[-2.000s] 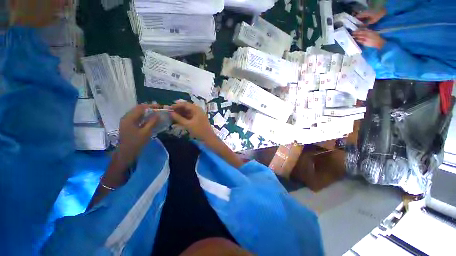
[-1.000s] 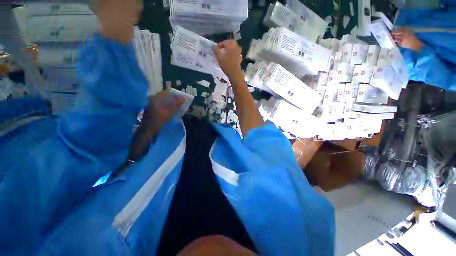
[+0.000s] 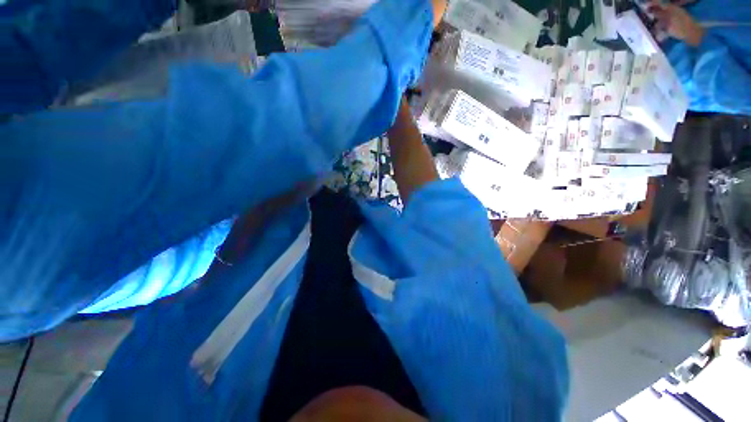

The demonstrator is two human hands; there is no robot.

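Observation:
Another person's blue sleeve crosses in front of me from the left and covers both my hands. My right forearm shows below its cuff, reaching up over the table; the hand is hidden. My left forearm is dark and blurred under the sleeve, and its hand is hidden too. Slim white cartons with dark print lie right of my right forearm, one in front of another stack. Small white label scraps litter the green tabletop between my forearms.
An end-on block of white cartons stands at right, above a brown corrugated box. Plastic-wrapped goods are at far right. Another person's hand is at top right. More cartons are at upper left.
The other person's arm has swung from the upper left across the table to the right, covering my hands. My right hand, seen earlier over a carton, is now hidden.

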